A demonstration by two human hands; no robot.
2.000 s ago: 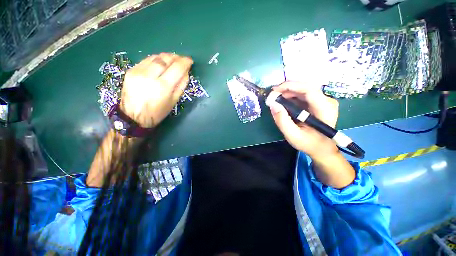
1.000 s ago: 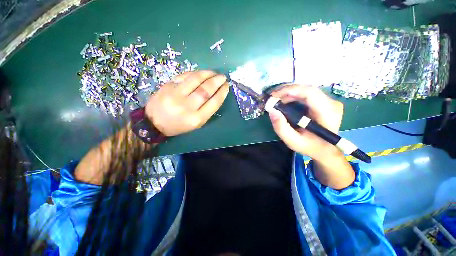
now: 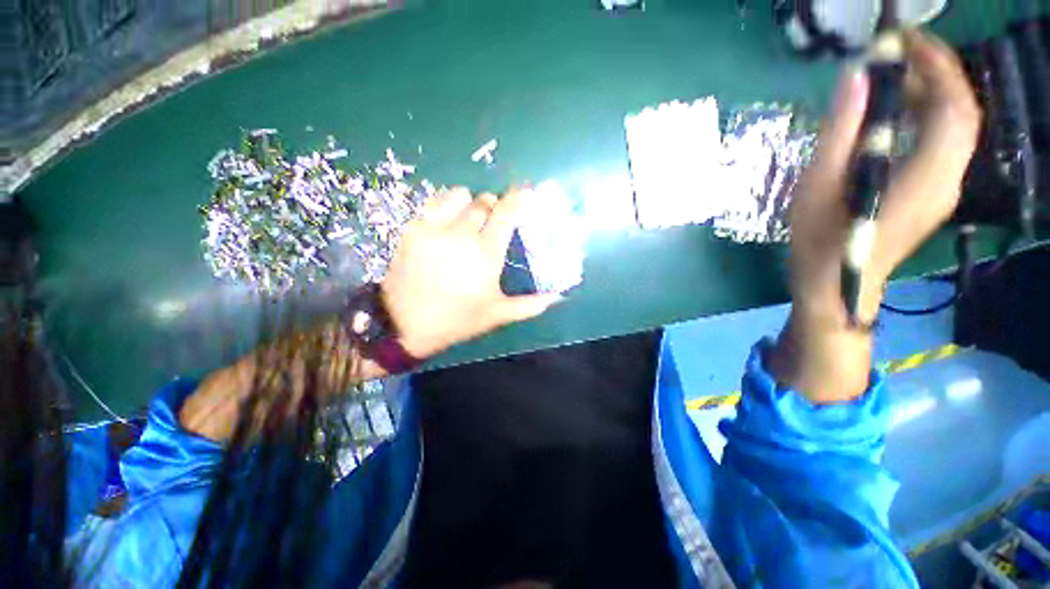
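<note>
My left hand (image 3: pixel 443 282) holds a small shiny board (image 3: pixel 554 239) by its edges, thumb at the near edge and fingertips at the far edge; glare whitens much of the board. My right hand (image 3: pixel 923 173) is raised at the right and grips a thick black pen-like tool with white bands, possibly a soldering iron (image 3: pixel 872 178). It is blurred and points away from me; its tip cannot be made out. A loose heap of small silver and white parts (image 3: pixel 299 213) lies left of my left hand. One small part (image 3: pixel 485 152) lies apart, beyond the board.
A bright plate (image 3: pixel 674 163) lies flat beside a stack of plates (image 3: pixel 754 173), partly hidden by my right hand. A round black-and-white object (image 3: pixel 846 21) sits at the far right edge. Dark equipment (image 3: pixel 1013 138) stands far right. Gridded silvery pieces (image 3: pixel 366 426) show near my lap.
My right hand has lifted the tool off the board and moved far right and away from me. My left hand has moved from the heap to the board and taken hold of it.
</note>
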